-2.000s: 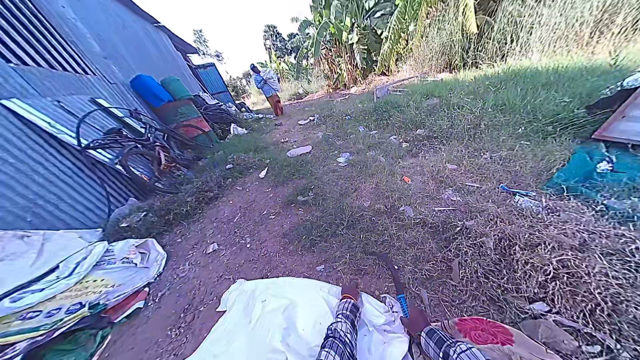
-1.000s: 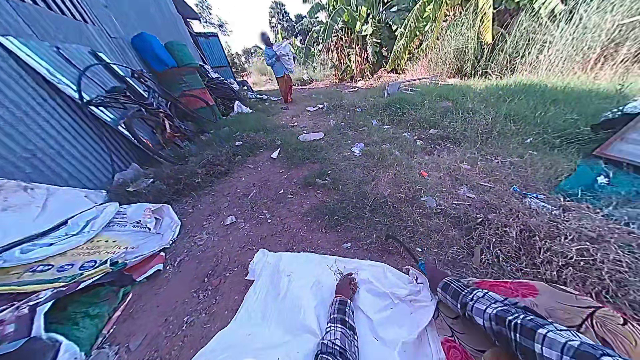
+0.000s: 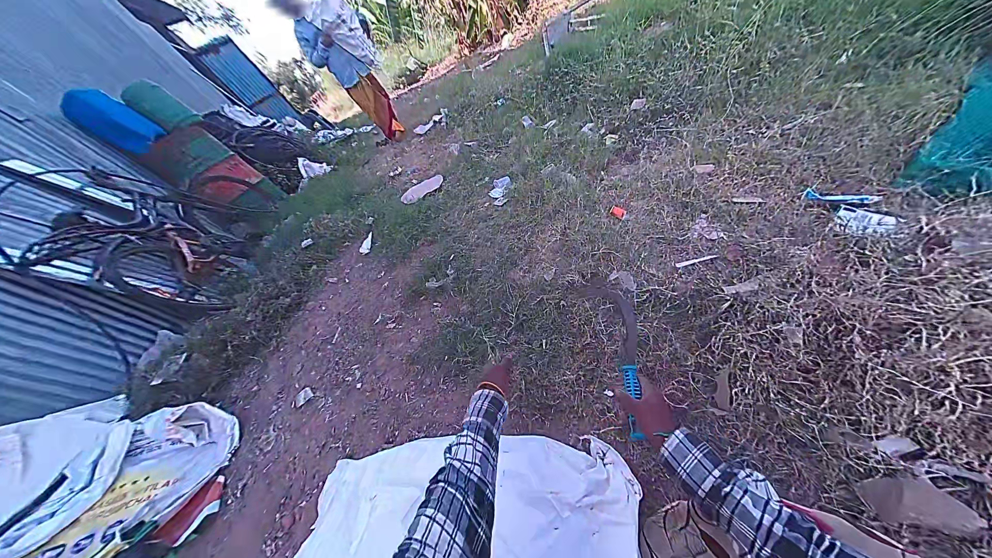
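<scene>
My right hand (image 3: 651, 411) grips the blue handle of a sickle (image 3: 629, 329), its dark curved blade pointing away from me over the dry grass. To its left, my left hand (image 3: 497, 376) reaches past the far edge of a white sheet (image 3: 558, 488), at the border of the grass (image 3: 465, 341). Its fingers are small and blurred, so whether they hold any grass cannot be told. The white sheet lies on the ground beneath my left forearm. Patterned cloth (image 3: 682, 531) shows under my right forearm.
Printed sacks (image 3: 155, 465) lie at the lower left. A bicycle (image 3: 167, 263) and rolled mats (image 3: 116, 120) lean by a corrugated metal wall (image 3: 62, 333). A person (image 3: 341, 54) is on the path ahead. Litter dots the grass, and green netting (image 3: 953, 147) lies at the right.
My left hand has moved from over the white sheet, where it held some grass, to beyond its far edge. The person on the path looks nearer. The view has tilted.
</scene>
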